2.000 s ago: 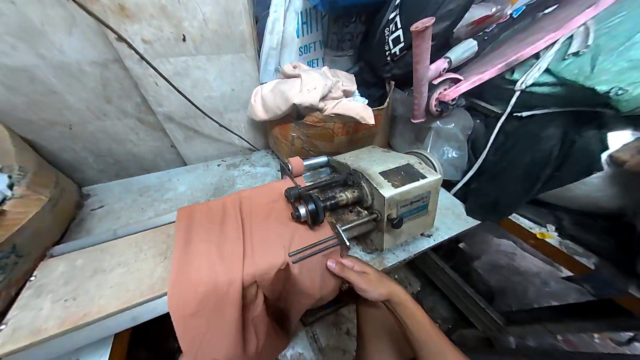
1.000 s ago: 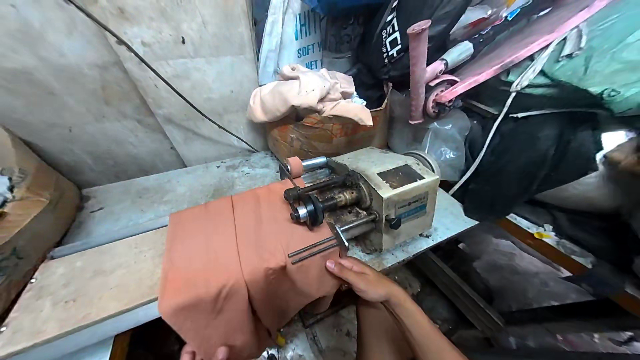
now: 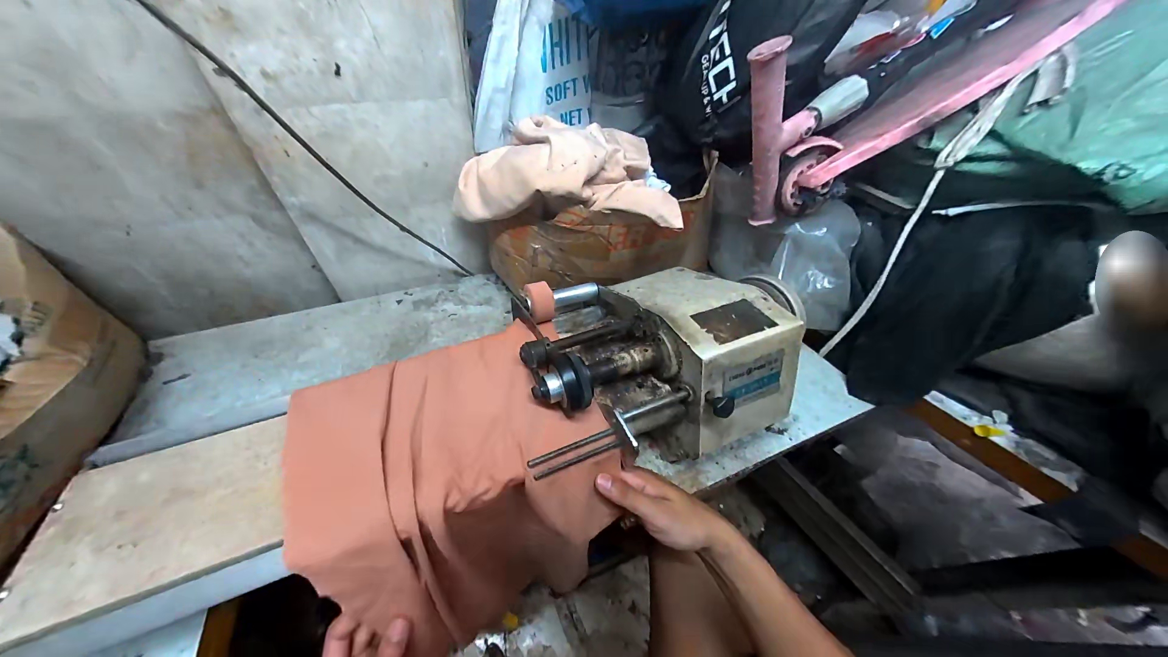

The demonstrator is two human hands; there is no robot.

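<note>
Salmon-coloured fabric (image 3: 438, 456) lies over the bench edge and hangs down in front. It runs up to the rollers of a beige machine (image 3: 730, 356) with a black wheel, metal shafts and a two-pronged rod guide (image 3: 579, 453). My right hand (image 3: 662, 506) pinches the fabric's right edge between thumb and fingers, just below the rod guide. At the bottom, my left hand (image 3: 365, 636) holds the lower hanging edge; only its fingertips show, the rest is cut off by the frame.
A cardboard box (image 3: 593, 251) holding pale pink cloth (image 3: 566, 173) stands behind the machine. Another box (image 3: 55, 365) is at the left. A pink scooter (image 3: 771, 128), bags and dark cloth crowd the right. A cable (image 3: 310, 151) runs down the wall to the bench (image 3: 137, 520).
My left hand, out of view two seconds ago, now shows at the bottom edge on the fabric. The hanging fabric has shifted and its folds differ. My right hand stays by the rod guide.
</note>
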